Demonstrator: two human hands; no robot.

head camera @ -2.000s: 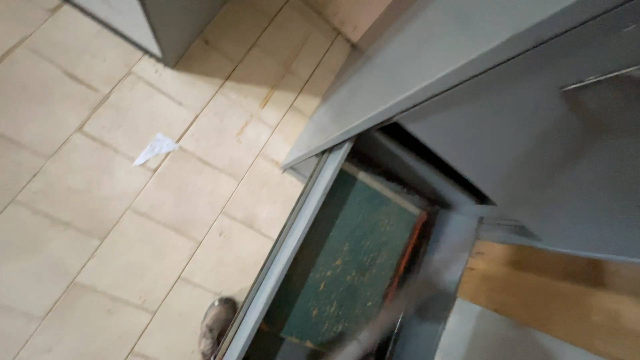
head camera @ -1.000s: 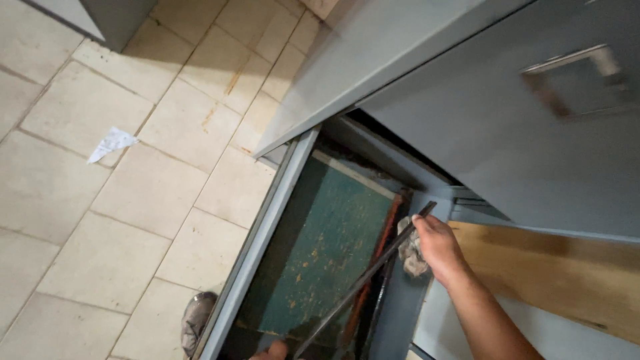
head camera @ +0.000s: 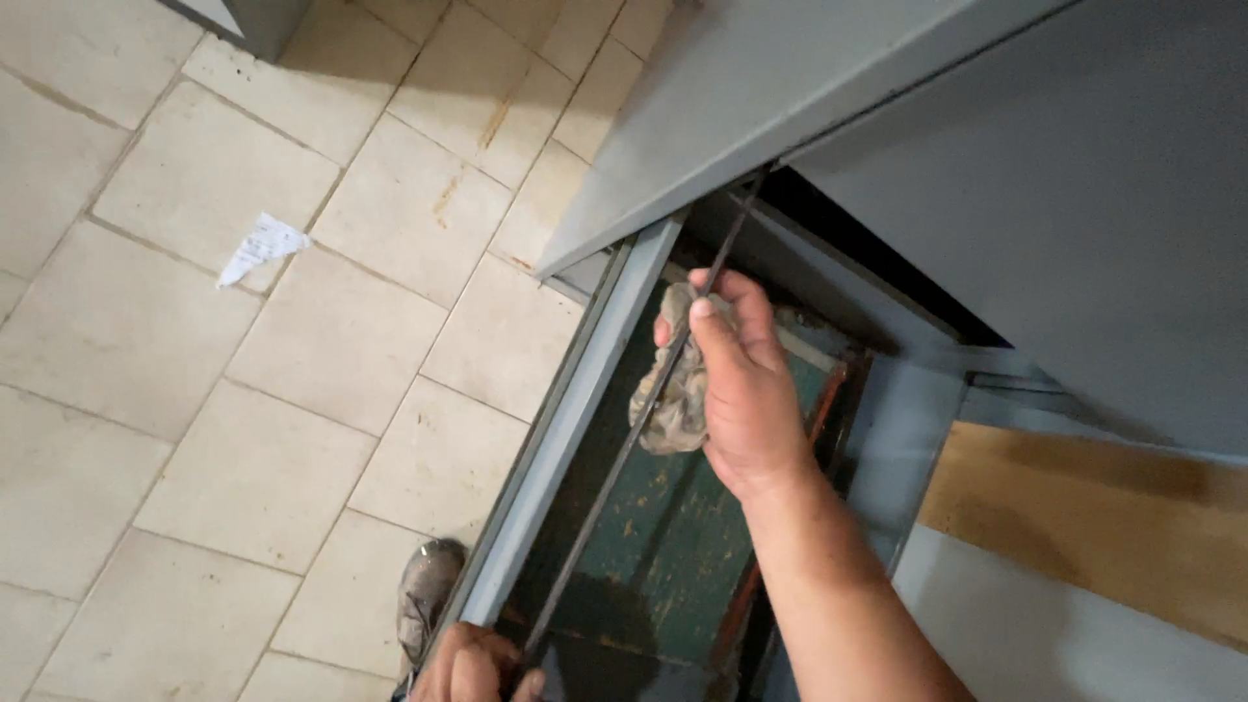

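A long thin dark metal rod [head camera: 604,497] runs diagonally over the open metal drawer [head camera: 561,439]. Its upper end reaches the dark gap under the cabinet's top edge. My right hand [head camera: 746,380] holds a crumpled, dirty cloth [head camera: 673,414] and pinches the rod's upper part between thumb and fingers. At the bottom edge, my left hand [head camera: 473,668] grips the rod's lower end beside the drawer's side wall; part of this hand is cut off. Inside the drawer lies a worn green panel [head camera: 673,546] with yellowish specks and a reddish strip along its right side.
The grey metal cabinet [head camera: 975,224] fills the upper right. A wooden board [head camera: 1072,536] lies at right. On the tiled floor [head camera: 302,341] is a torn piece of paper [head camera: 263,249]. A shoe [head camera: 429,595] stands left of the drawer. Another grey cabinet's corner [head camera: 283,24] shows at upper left.
My right hand, with the cloth, has moved left from the drawer's right side to above its middle. The rod's upper end has shifted from the right side to the gap at the cabinet's edge.
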